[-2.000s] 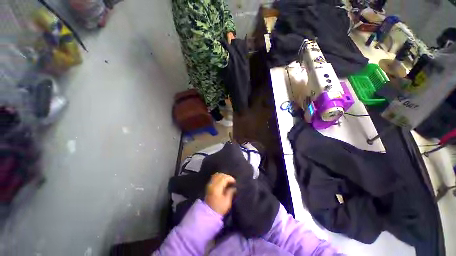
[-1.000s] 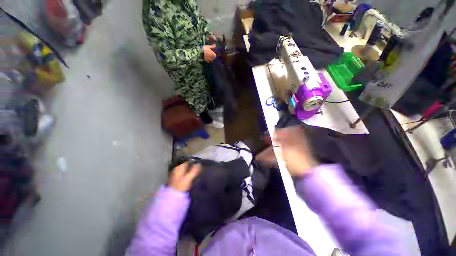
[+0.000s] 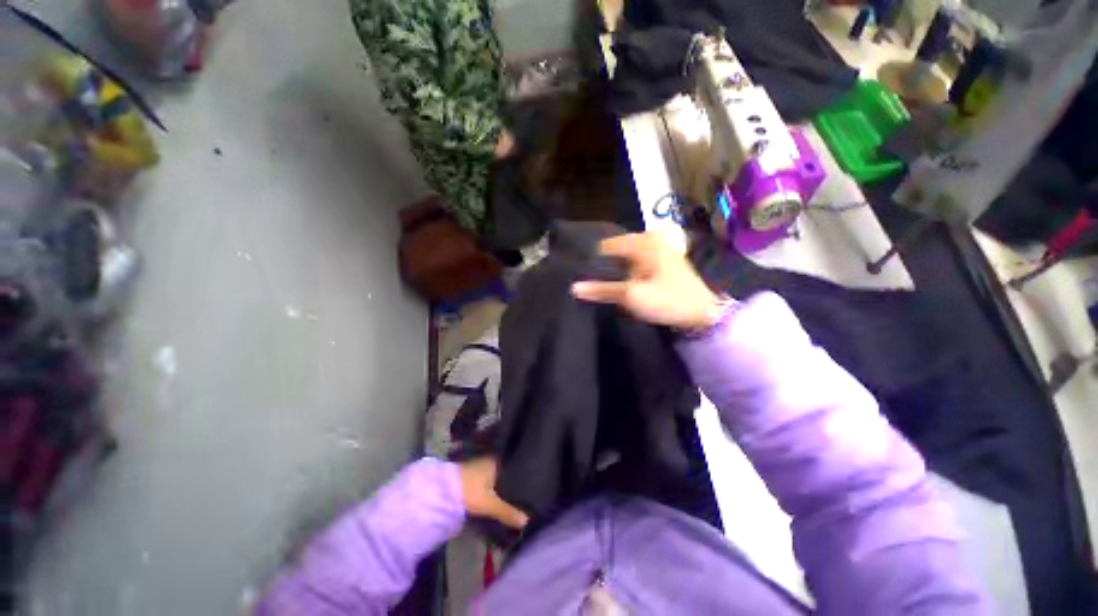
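Observation:
A black garment (image 3: 560,361) hangs limp in front of me, over the white-and-dark bundle (image 3: 467,391) and against the table edge. My right hand (image 3: 650,279) holds its upper end, with thumb and fingers spread across the cloth. My left hand (image 3: 488,491) is at its lower left edge, fingers partly hidden by the cloth. More black cloth (image 3: 891,349) lies on the white table to the right.
A white sewing machine (image 3: 753,138) with a purple end stands on the white table (image 3: 753,505). Blue-handled snips (image 3: 669,208) lie beside it, a green basket (image 3: 862,130) behind. A person in patterned clothes (image 3: 440,96) stands ahead by a red-brown stool or bag (image 3: 443,255).
My right hand has moved from the table edge onto the black garment and raised its upper end. My left hand has moved lower. The garment now covers more of the bundle.

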